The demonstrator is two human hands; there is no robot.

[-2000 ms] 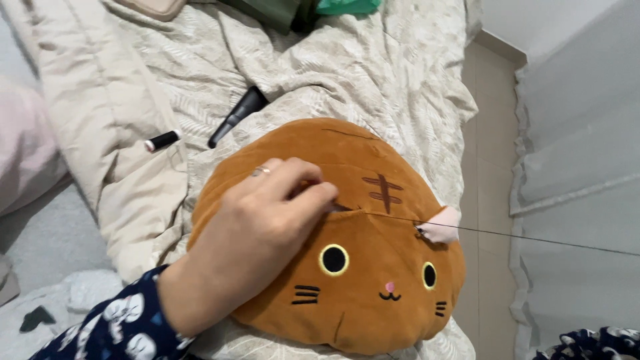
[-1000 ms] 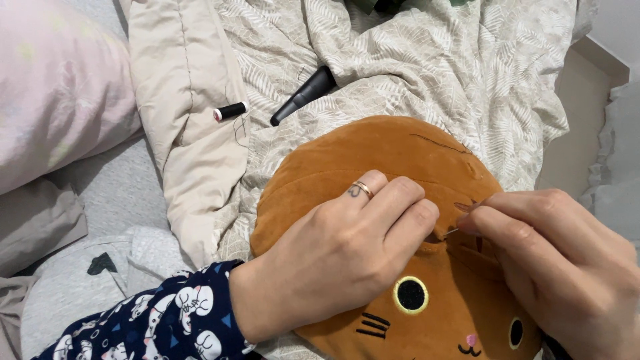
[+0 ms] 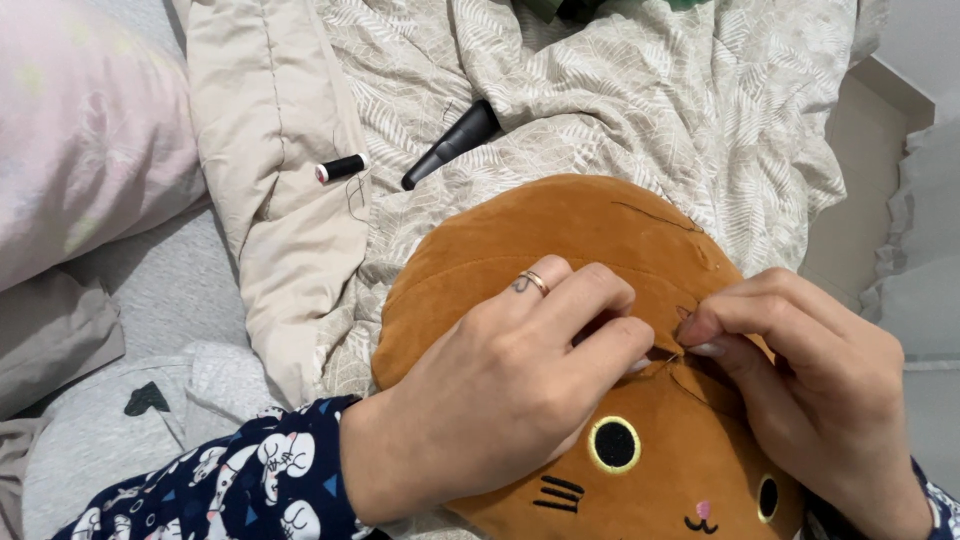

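Note:
A brown plush cat cushion with embroidered eyes, whiskers and mouth lies on the bed. My left hand, a ring on one finger, pinches the plush fabric beside an open seam above the eye. Thumb and forefinger of my right hand are closed on a thin sewing needle at that seam's edge. Dark thread runs from the seam across the fabric under my right hand. Another dark thread lies on the cushion's top. The pink-lined ear is not visible.
A spool of black thread and a black tapered plastic object lie on the leaf-patterned bedding beyond the cushion. A pink pillow is at the left, with grey cloth below it. Floor and a pale curtain border the right.
My right hand, out at the right edge with the thread drawn taut two seconds ago, has come back to the seam. The thread now hangs slack. My left hand stays on the cushion.

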